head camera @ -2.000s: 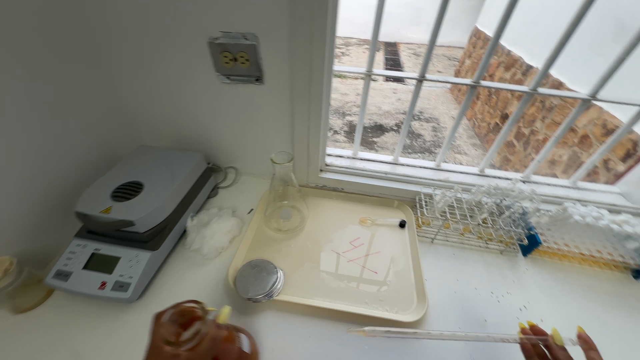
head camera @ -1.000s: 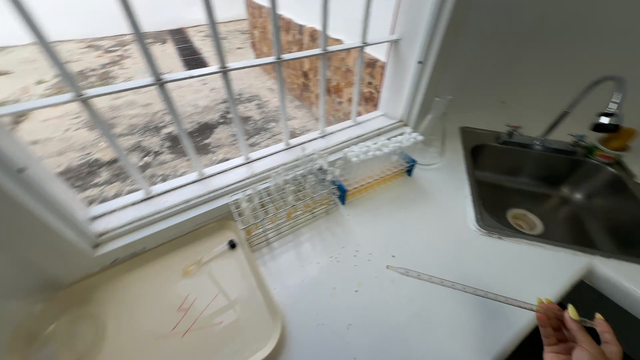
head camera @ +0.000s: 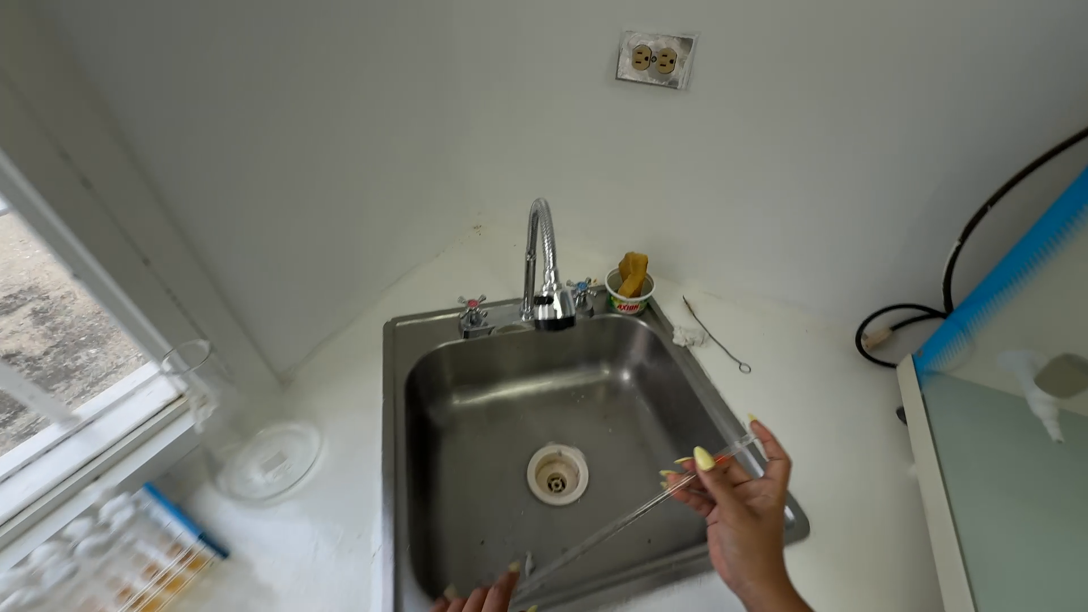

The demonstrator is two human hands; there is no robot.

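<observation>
A long clear glass pipette (head camera: 625, 520) slants over the steel sink basin (head camera: 476, 425). My right hand (head camera: 739, 501) grips its upper end between thumb and fingers, above the sink's right side. At the bottom edge of the view, my left hand (head camera: 480, 595) is partly cut off, with its fingers at the pipette's lower end; whether they close on it cannot be told. The drain (head camera: 558, 474) shows below and left of my right hand.
The faucet (head camera: 548, 263) rises behind the basin, beside a tub with a yellow sponge (head camera: 632, 274). A wire loop brush (head camera: 718, 336) lies right of the sink. On the left stand a glass flask (head camera: 268, 463) and a rack of cotton-plugged tubes (head camera: 187, 527). A blue-edged glass cabinet (head camera: 977, 425) is at right.
The view has swung right from the tray and window to the sink. The pipette, over the counter earlier, is now above the basin, and my left hand is at its lower end.
</observation>
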